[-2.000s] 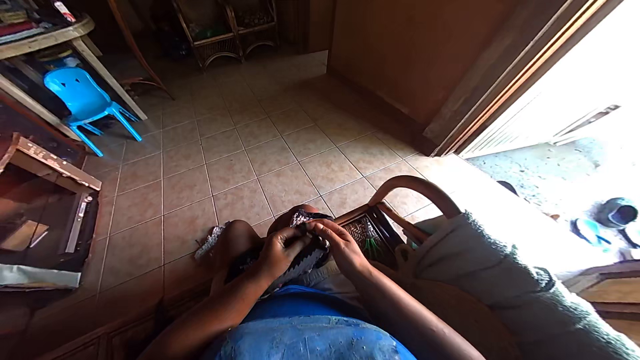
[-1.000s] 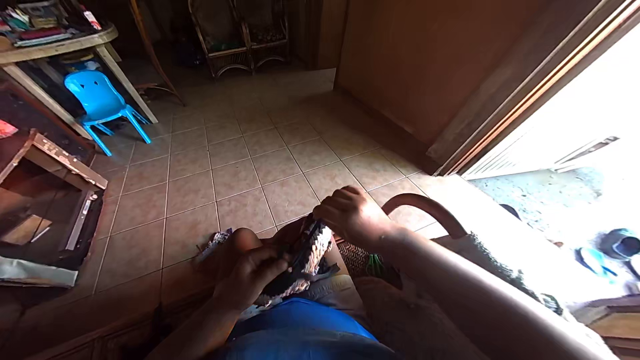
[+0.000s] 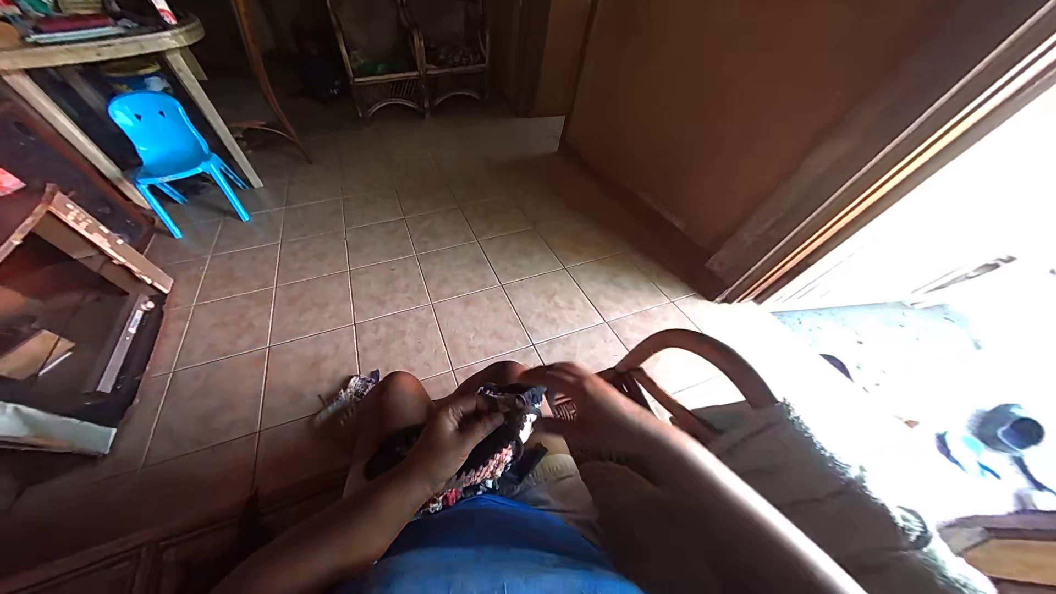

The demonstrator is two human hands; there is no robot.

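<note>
A piece of dark, pink and white knitted or crocheted fabric (image 3: 487, 472) lies over my lap, against my blue shirt. My left hand (image 3: 462, 425) pinches its upper part between thumb and fingers. Just to the right, my right hand (image 3: 573, 396) is at the fabric's upper right edge, blurred, with its fingers bent towards the left hand. Whether it grips the fabric or a small tool cannot be made out. Below it, dark loose material shows beside my thigh.
A curved wooden armrest (image 3: 701, 342) and a draped grey-green cloth (image 3: 742, 495) are at my right. A patterned bundle (image 3: 351, 398) is beyond my left knee. A blue plastic chair (image 3: 161, 140), a table (image 3: 186, 35) and a broken wooden cabinet (image 3: 107, 247) stand left.
My right hand was raised over the fabric's top one second ago and is now lower, at its right edge. The fabric, upright in the left hand then, now lies flatter over the lap.
</note>
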